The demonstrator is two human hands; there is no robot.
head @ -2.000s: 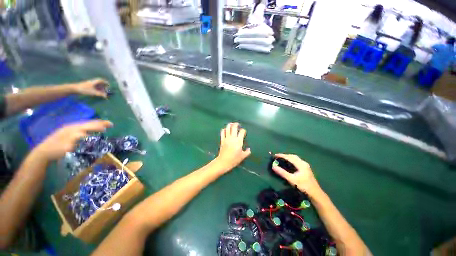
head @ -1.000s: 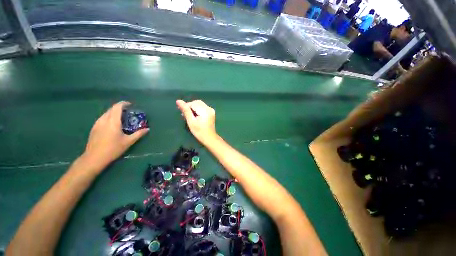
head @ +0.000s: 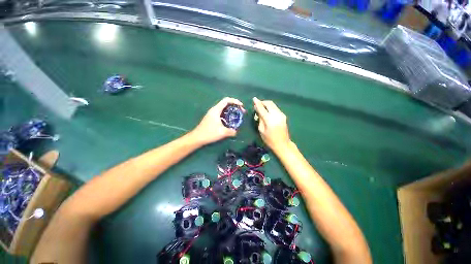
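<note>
My left hand (head: 214, 122) holds a round blue-silver part in a dark rim (head: 232, 117) between thumb and fingers, its face turned up. My right hand (head: 270, 122) is just to the right of it, fingers curled, with a small pale tip at the fingertips; whether it grips something is not clear. Several black housings (head: 250, 215) with green-ended cylinders and red leads lie clustered on the green surface below my hands, between my forearms.
A small open cardboard box (head: 31, 227) of blue-white wired parts stands at left, with round boards (head: 31, 131) behind it. One wired round board (head: 116, 84) lies apart at upper left. A white upright (head: 38, 75) leans there. A large carton (head: 408, 221) with black housings stands at right.
The view has swung back left. My two hands have come closer together, and my left hand still holds the round part. The large carton now shows only at the right edge.
</note>
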